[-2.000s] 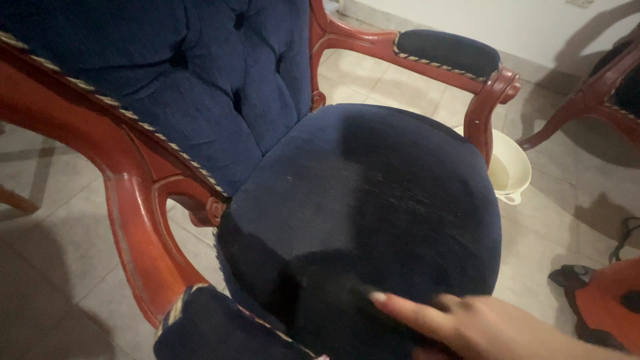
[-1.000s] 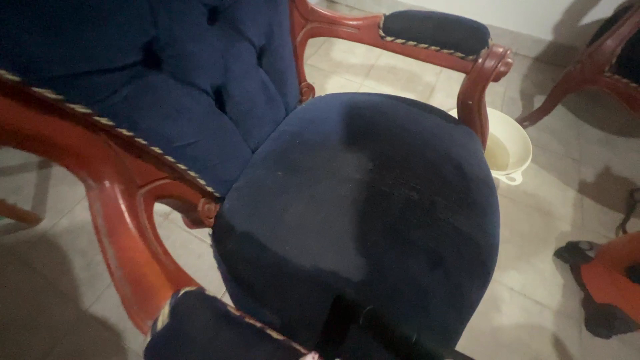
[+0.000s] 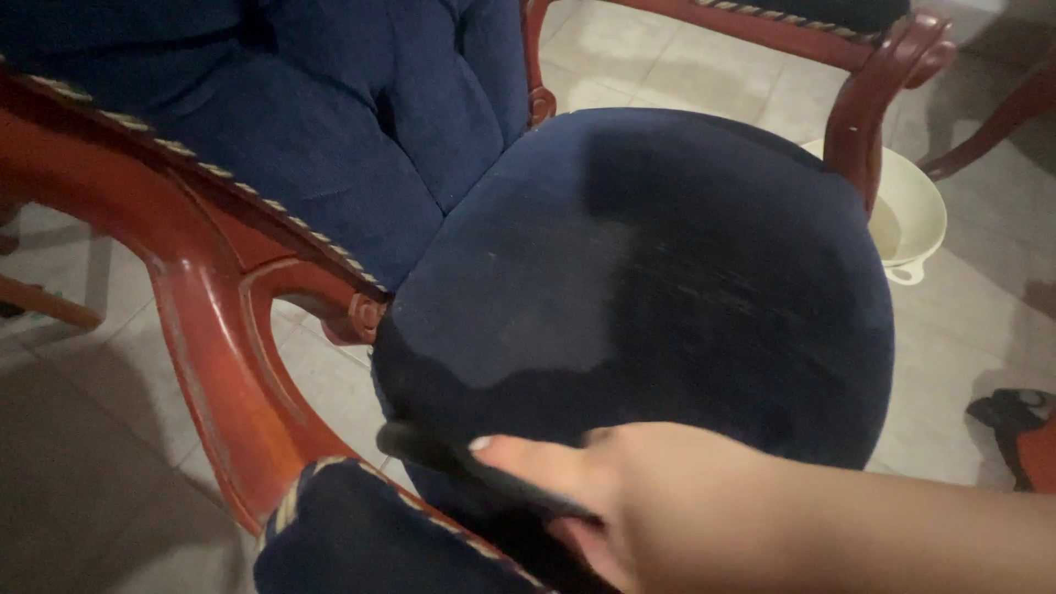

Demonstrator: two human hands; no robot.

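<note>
A wooden armchair has a round blue velvet seat (image 3: 528, 305) and a tufted blue backrest (image 3: 330, 124). My right hand (image 3: 602, 487) reaches in from the lower right, closed around a black handled tool (image 3: 462, 466), its index finger laid along the top. The tool lies over the near left edge of the seat, beside the padded armrest (image 3: 371, 528); it is blurred, so its exact kind and its underside cannot be told. Dark patches and a few pale streaks show on the seat, some of the dark perhaps shadow. My left hand is not in view.
The carved red-brown arm frame (image 3: 198, 330) curves along the left. Behind the far armrest post (image 3: 858, 124), a cream bowl (image 3: 920, 210) with some liquid stands on the tiled floor (image 3: 965, 330). An orange and black object (image 3: 1031, 445) sits at the right edge.
My right hand, out of view a second ago, is in view again with the black tool at the near left of the seat. The view has shifted closer to the seat.
</note>
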